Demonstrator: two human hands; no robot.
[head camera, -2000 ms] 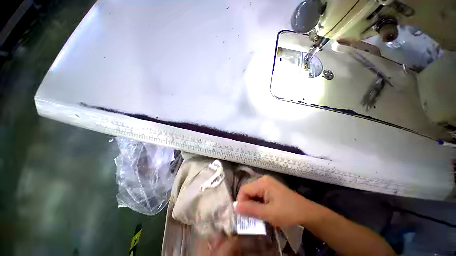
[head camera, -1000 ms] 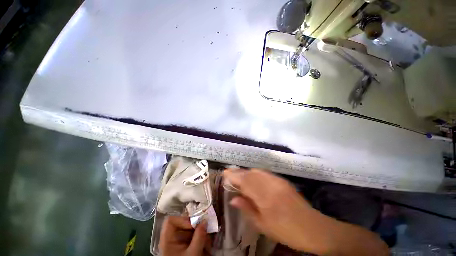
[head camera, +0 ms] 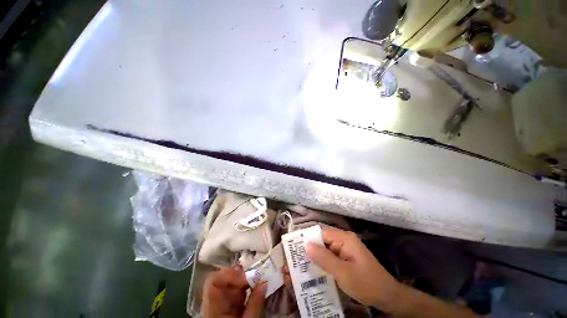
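The beige trousers (head camera: 231, 217) lie bundled below the table's front edge. My right hand (head camera: 348, 264) holds a long white hang tag (head camera: 313, 276) with print and a barcode, thumb on its face. A pale string loop joins its top near the cloth. My left hand (head camera: 233, 290) is low in the view, partly cut off, and holds a small white label (head camera: 266, 277) between its fingers. The label and hang tag are side by side. A white printed loop of tape (head camera: 253, 215) lies on the cloth above the left hand.
The white table (head camera: 186, 81) spans the view, with a dark worn strip along its front. The sewing machine (head camera: 429, 28) stands at the upper right, its needle area brightly lit. A slim dark metal tool (head camera: 459, 115) lies on its bed. A clear plastic bag (head camera: 166, 217) hangs below the table edge.
My right hand has taken hold of the hang tag and turned its printed side into view. My left hand still holds the small label, now slightly further right. The camera view has shifted slightly.
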